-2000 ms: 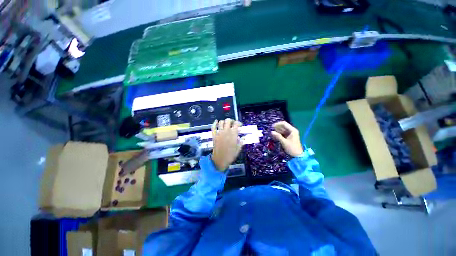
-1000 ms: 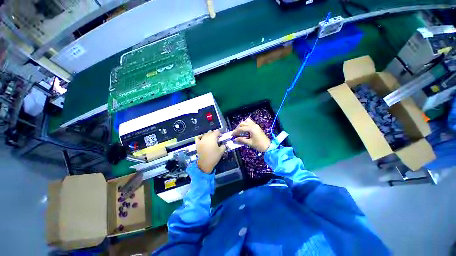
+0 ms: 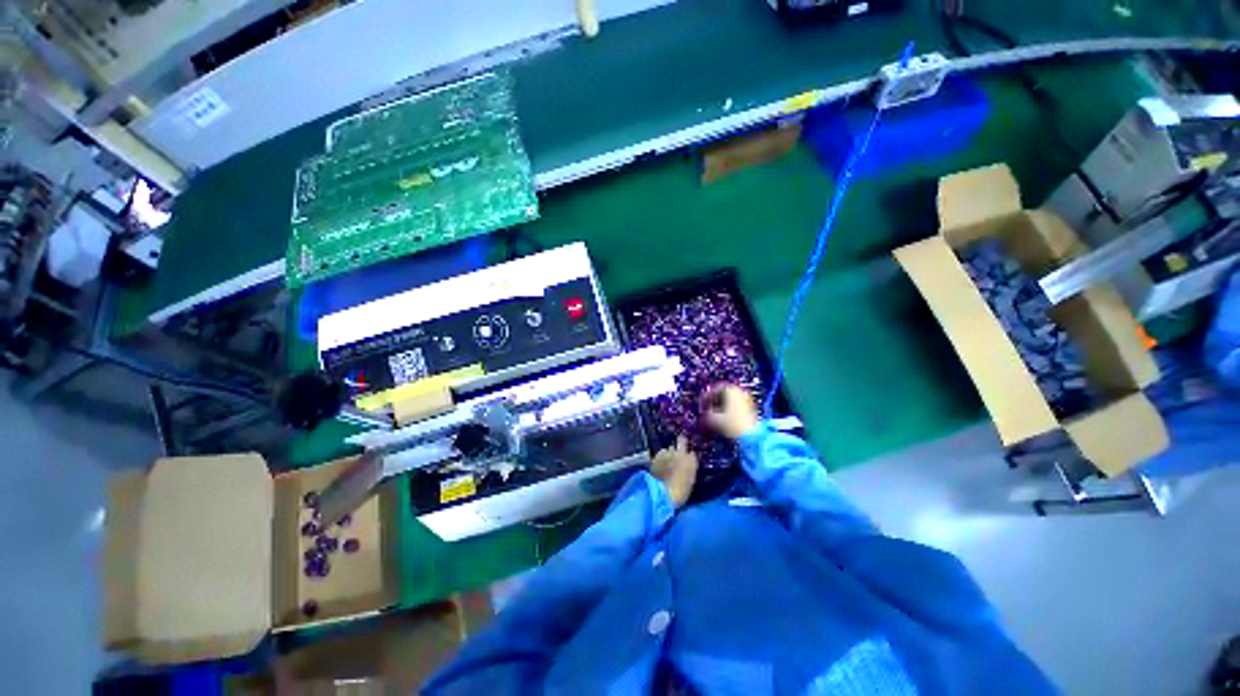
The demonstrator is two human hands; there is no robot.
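The black parts tray (image 3: 694, 313) lies right of the cutting machine (image 3: 462, 326), full of small purple-maroon capacitors. My right hand (image 3: 729, 409) is over the right part of the tray with fingers curled; whether it holds a part cannot be told. My left hand (image 3: 675, 469) is at the tray's lower left edge, its fingertips among the parts; its grip is unclear. The silver-white feed rail (image 3: 585, 386) runs across the machine front, its right end over the tray, with no hand on it. A metal chute (image 3: 354, 487) slopes into the open collecting box (image 3: 374, 544), which holds several dark parts.
Green circuit boards (image 3: 408, 184) lie behind the machine over a blue bin. A bright blue cord (image 3: 816, 258) runs from the bench edge to my right wrist. A carton (image 3: 938, 292) with dark grey parts stands far right. A person's blue sleeve (image 3: 1210, 394) shows at the right edge.
Both hands have left the feed rail and moved down: the left to the tray's lower left edge, the right into the tray's right part. The rail's right end is now uncovered.
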